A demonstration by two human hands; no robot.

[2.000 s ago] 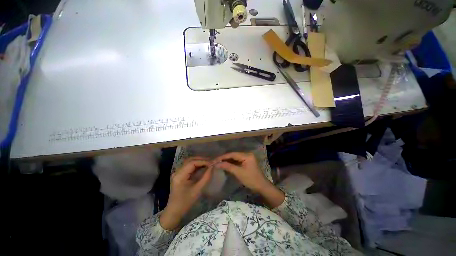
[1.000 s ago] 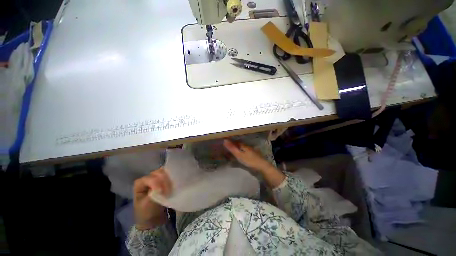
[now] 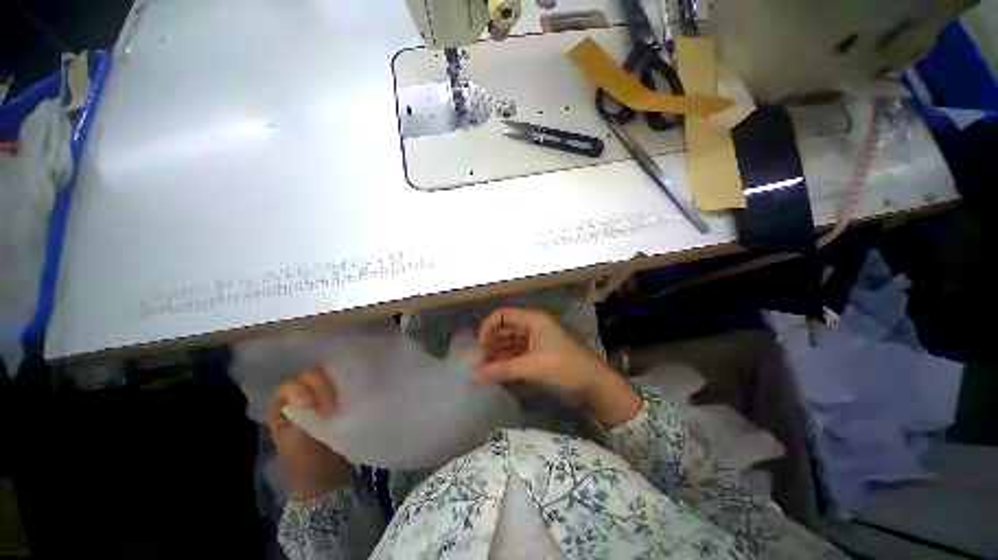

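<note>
A thin white fabric piece (image 3: pixel 405 399) is spread over my lap below the table's front edge. My left hand (image 3: pixel 310 410) is shut on its left edge. My right hand (image 3: pixel 525 352) is at the fabric's right end, with the fingers bent; blur hides whether they pinch the cloth. The presser foot and needle (image 3: pixel 455 82) of the sewing machine stand over the needle plate with no cloth seen under them.
Black thread snips (image 3: pixel 556 139), black-handled scissors (image 3: pixel 646 93), an orange curved template (image 3: pixel 646 96), a grey stick (image 3: pixel 660 177), a tan card strip (image 3: pixel 711 164) and a dark shiny rectangle (image 3: pixel 775 181) lie on the table (image 3: pixel 252 197). Pale lavender cut pieces (image 3: pixel 865 383) lie lower right.
The hands were together over the lap, then parted with the fabric opened out. Since then my left hand has moved slightly left with its edge, and my right hand's fingers have curled.
</note>
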